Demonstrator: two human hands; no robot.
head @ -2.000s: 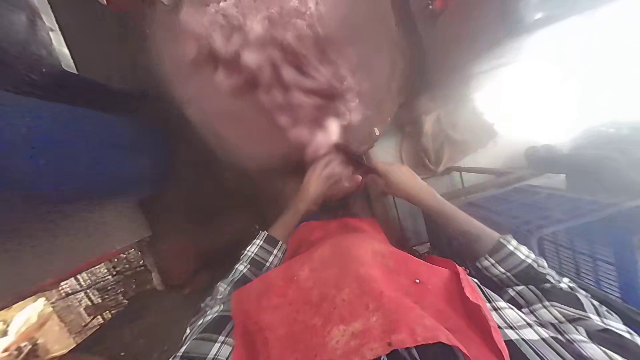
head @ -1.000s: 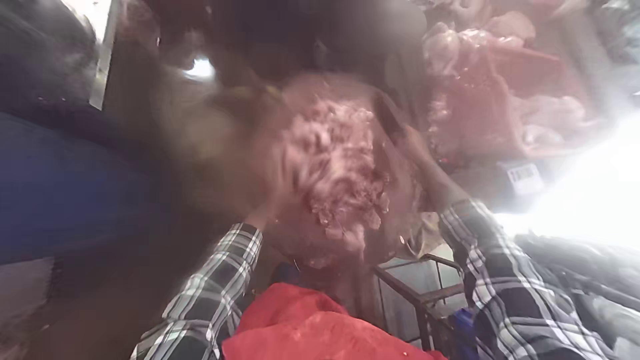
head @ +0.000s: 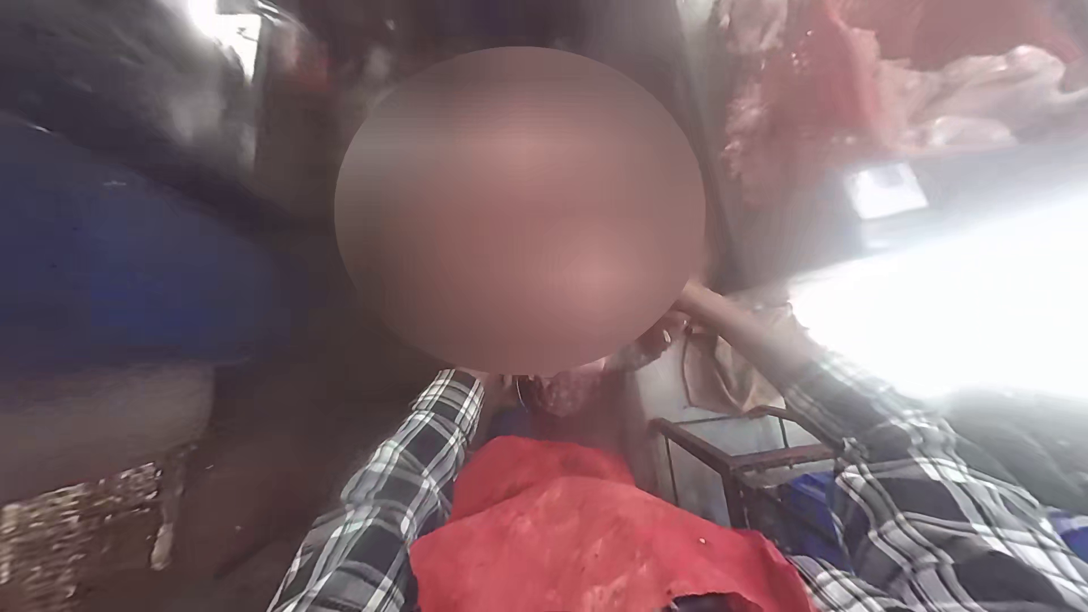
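A blurred oval covers the middle of the head view and hides most of what lies before me. Dark red, wet-looking material, apparently raw meat (head: 561,395), shows just under its lower edge. My left hand is hidden by the oval; only the plaid sleeve (head: 425,433) and a sliver of wrist are visible. At the oval's right edge, the wrist and base of my right hand (head: 695,296) come into sight, its fingers hidden. Whether either hand holds anything cannot be told. A red apron (head: 595,527) covers my front.
Pale raw meat pieces (head: 960,93) lie by red plastic at upper right, with a white label (head: 886,190) below. A rusty metal frame (head: 731,459) stands at lower right beside a cloth or bag (head: 731,370). A large blue surface (head: 127,263) fills the left.
My hands were close together two seconds ago, then spread at either side of a pinkish meat heap one second ago. The blurred oval now covers that area. The view has shifted.
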